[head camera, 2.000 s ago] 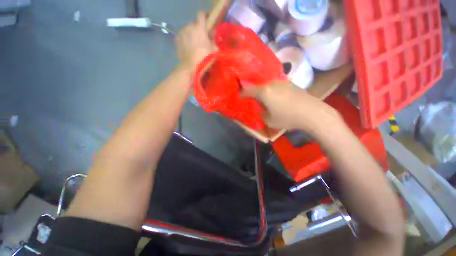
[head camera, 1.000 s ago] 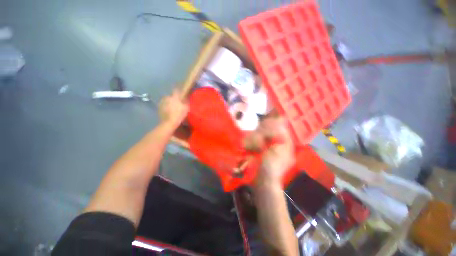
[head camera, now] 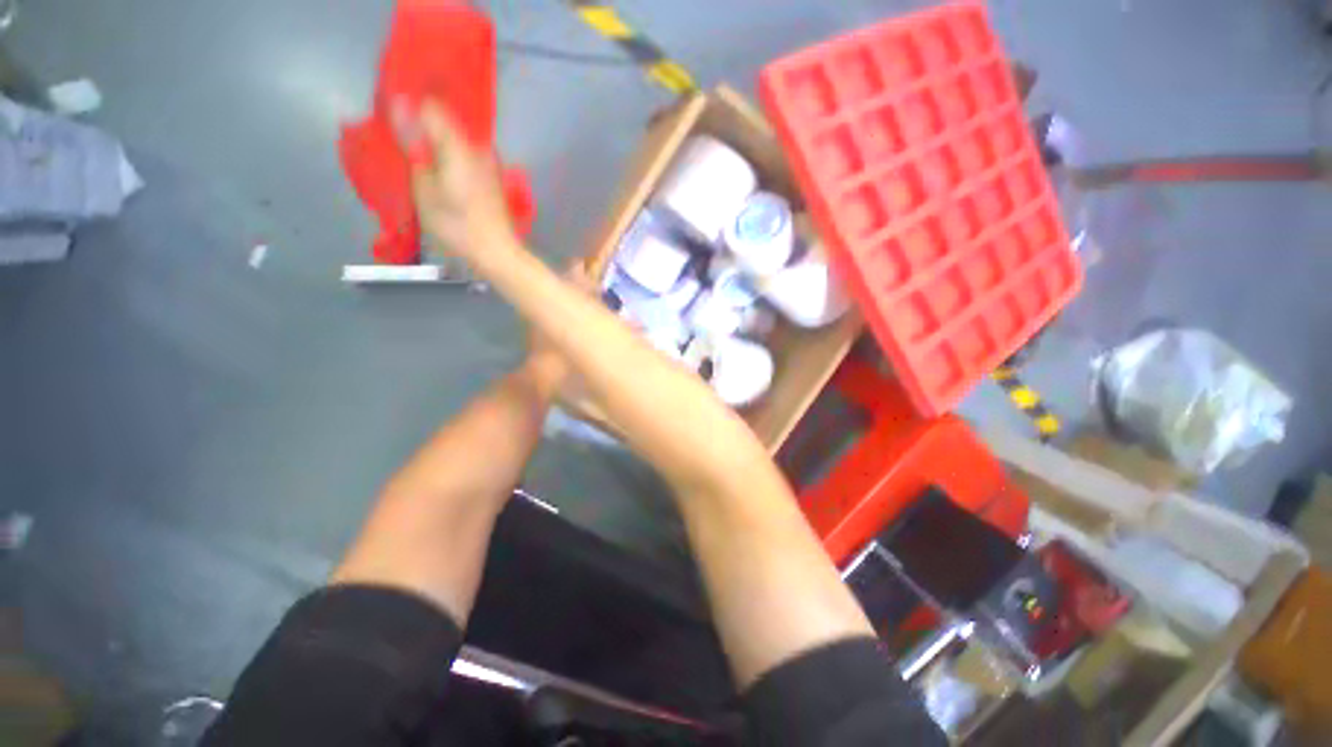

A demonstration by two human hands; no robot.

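The open cardboard box point(head camera: 643, 187) holds several white label rolls point(head camera: 707, 187), some upright and some on their sides. My right hand point(head camera: 456, 190) is blurred at the upper left, with its fingers on the crumpled red plastic bag point(head camera: 446, 62) over the floor. My right forearm crosses over my left arm. My left hand point(head camera: 552, 339) is at the box's left wall, gripping its edge; its fingers are mostly hidden by my right forearm.
The red tray point(head camera: 913, 197) lies tilted over the box's right edge. A red stool point(head camera: 935, 464) with a black device point(head camera: 952, 543) stands below it. A clear plastic bag point(head camera: 1191, 401) is at the right. A white bar-shaped object point(head camera: 392, 275) lies on the floor.
My right hand has carried the red bag from the box's near side across to the upper left. The rolls are now uncovered. My left hand has stayed at the box's left wall.
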